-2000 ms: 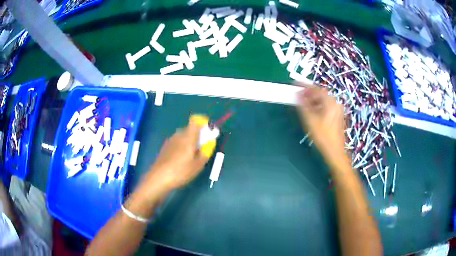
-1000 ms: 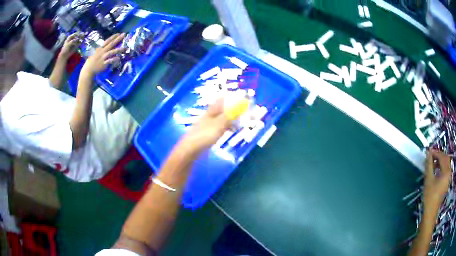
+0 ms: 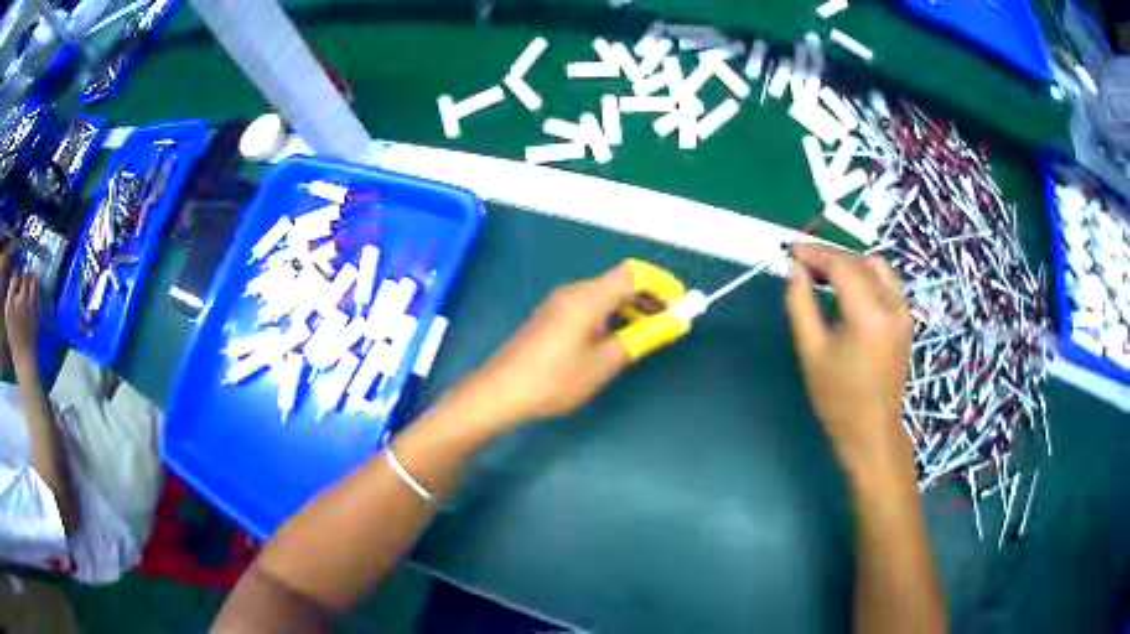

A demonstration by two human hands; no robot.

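My left hand (image 3: 595,328), with yellow finger cots, pinches a short white sleeve (image 3: 689,303) between thumb and finger. A thin pale wired stem (image 3: 739,285) runs from the sleeve up to my right hand (image 3: 849,310). My right fingertips pinch the stem's far end, where a dark end and fine red leads show. White sleeves lie in a loose pile (image 3: 669,93) at the top centre. A large heap of wired stems (image 3: 979,273) lies just right of my right hand. The blue plastic tray (image 3: 223,477) at left holds many white pieces.
A white strip (image 3: 582,207) crosses the green tabletop. A grey post (image 3: 291,81) and a round white container (image 3: 262,138) stand at upper left. A neighbouring tray (image 3: 93,279) with thin parts is farther left, beside another person's arm (image 3: 43,421). A side tray of white pieces (image 3: 1097,279) is at right.
The view has swung back from the left. My left hand has moved from over the blue tray to the middle and now holds a sleeve. My right hand has left the heap's edge with a stem.
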